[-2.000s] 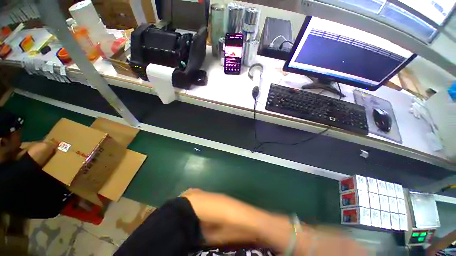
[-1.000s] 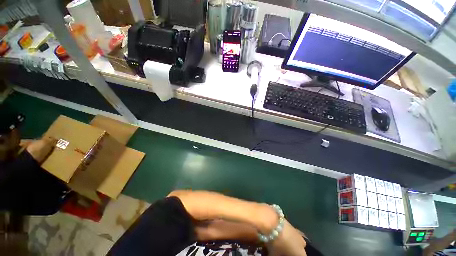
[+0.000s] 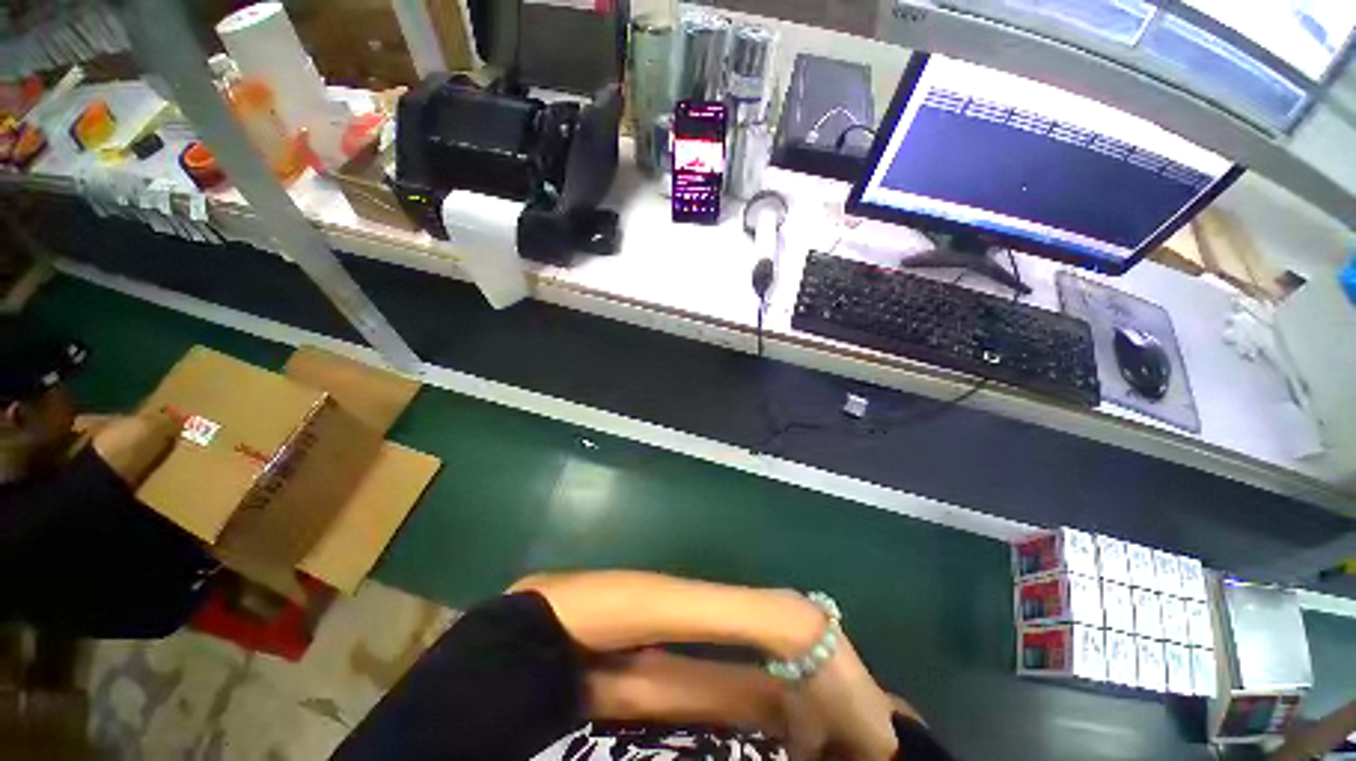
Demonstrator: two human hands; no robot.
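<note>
My arms are folded low in the frame. My left hand (image 3: 851, 702), with a pale beaded bracelet at the wrist, lies at my right arm; its fingers are cut off or hidden. My right forearm passes under my left one and its hand is hidden. Small product boxes (image 3: 1138, 613), white on top with red and blue sides, stand in a tight grid on the green bench (image 3: 595, 513) at the right. The pale barcode scanner (image 3: 764, 231) lies on the white shelf, its dark cable hanging down.
A second worker's hand is on an open brown carton (image 3: 320, 468) at the left. A scale (image 3: 1264, 639) stands right of the boxes. The shelf holds a black machine (image 3: 498, 141), smartphone (image 3: 698, 156), keyboard (image 3: 944, 320), monitor (image 3: 1048, 156) and mouse (image 3: 1142, 361).
My left arm has drawn back from its reach toward the right and is folded over my right arm. A small white piece on the dark strip has moved left. The scale's green digits have dimmed.
</note>
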